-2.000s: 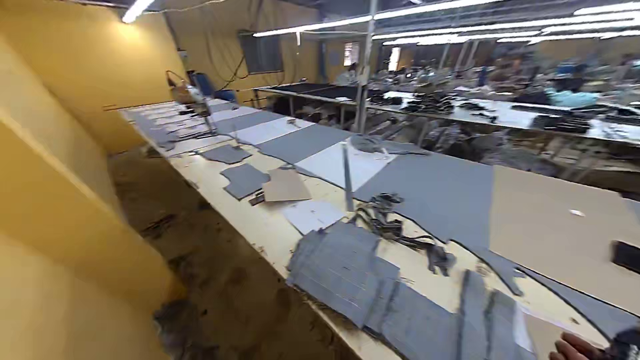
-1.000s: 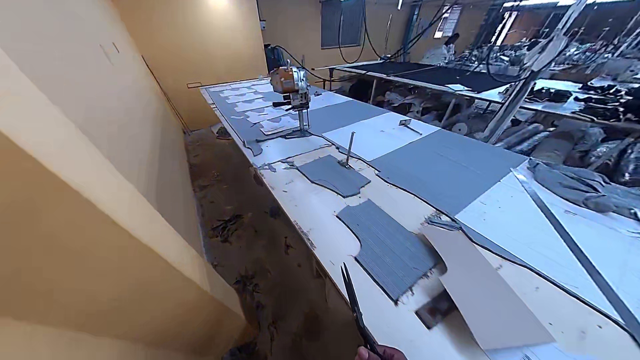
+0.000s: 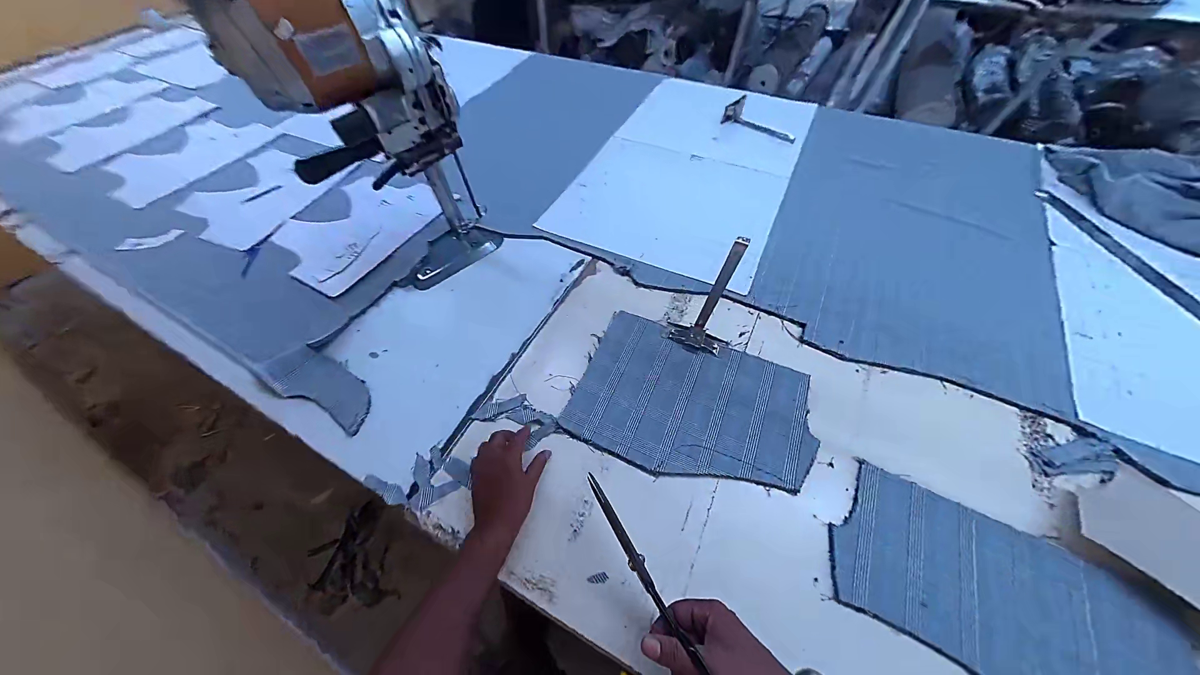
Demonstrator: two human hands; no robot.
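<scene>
My left hand [image 3: 503, 473] reaches over the near edge of the cutting table, its fingers at small striped fabric scraps [image 3: 525, 412]; whether they grip one is hard to tell. Held in my right hand [image 3: 708, 637] is a pair of dark metal scissors [image 3: 630, 553], blades together and pointing up and left. Beyond them lies a stack of grey striped cut fabric [image 3: 694, 403], with an upright metal clamp [image 3: 717, 295] on its far edge. A second striped fabric piece [image 3: 984, 572] lies at the right. More scraps [image 3: 436, 478] hang at the table's near edge.
A straight-knife cloth cutting machine [image 3: 375, 94] stands upper left, its base plate on the table beside layered grey fabric [image 3: 197, 272] and white paper patterns [image 3: 141, 169]. Another metal clamp [image 3: 759, 122] rests farther back. A yellowish wall [image 3: 84, 534] stands at the left, across a littered floor [image 3: 281, 506].
The view has moved closer to the cutting machine. My left hand has come into view at the scraps. The scissors in my right hand were also there one second ago.
</scene>
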